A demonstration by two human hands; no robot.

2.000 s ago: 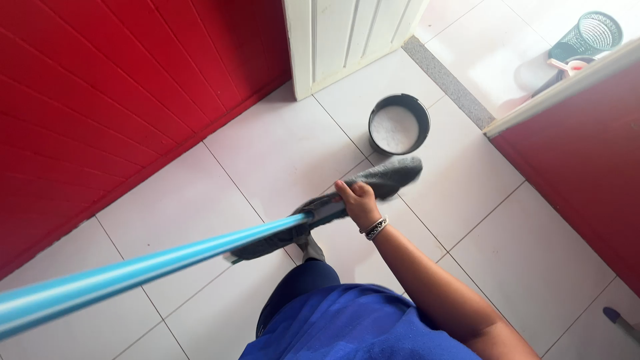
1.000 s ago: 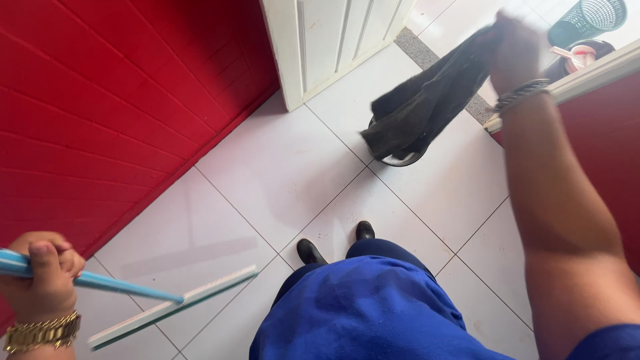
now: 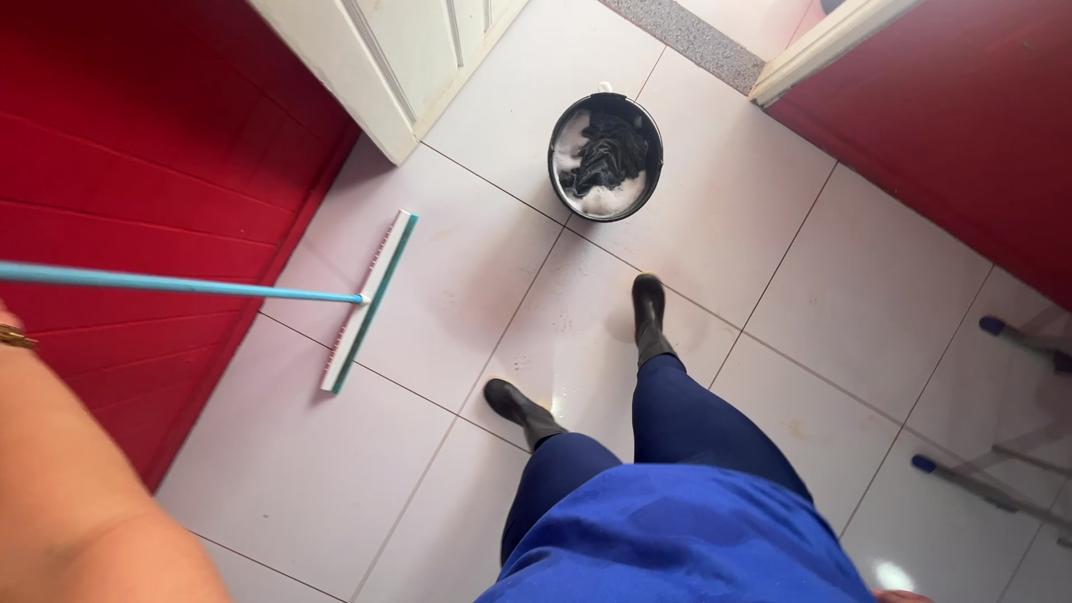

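A floor squeegee point(image 3: 368, 303) with a light-blue pole point(image 3: 167, 280) and a white and teal head stands on the tiles at the left. Its pole runs out past the left edge. Just below the pole, only a sliver of my left hand point(image 3: 5, 316) shows above a gold bracelet; its fingers are hidden. A dark wet cloth point(image 3: 610, 152) lies bunched in white suds inside a black bucket point(image 3: 554, 172), beyond my boots. At the bottom edge a bit of skin, seemingly my right hand point(image 3: 901, 596), shows beside my blue top, its fingers out of view.
A red panelled wall point(image 3: 126, 209) and a white door point(image 3: 394, 92) stand at the left. A grey stone threshold point(image 3: 703, 42) lies beyond the bucket, beside another red wall point(image 3: 921, 100). Metal legs with blue feet point(image 3: 925, 463) rest on the tiles at the right.
The dark cloth, held up over the bucket by my right hand a second ago, is now in the suds. My right hand has drawn back. The squeegee head stands at a steeper angle in view.
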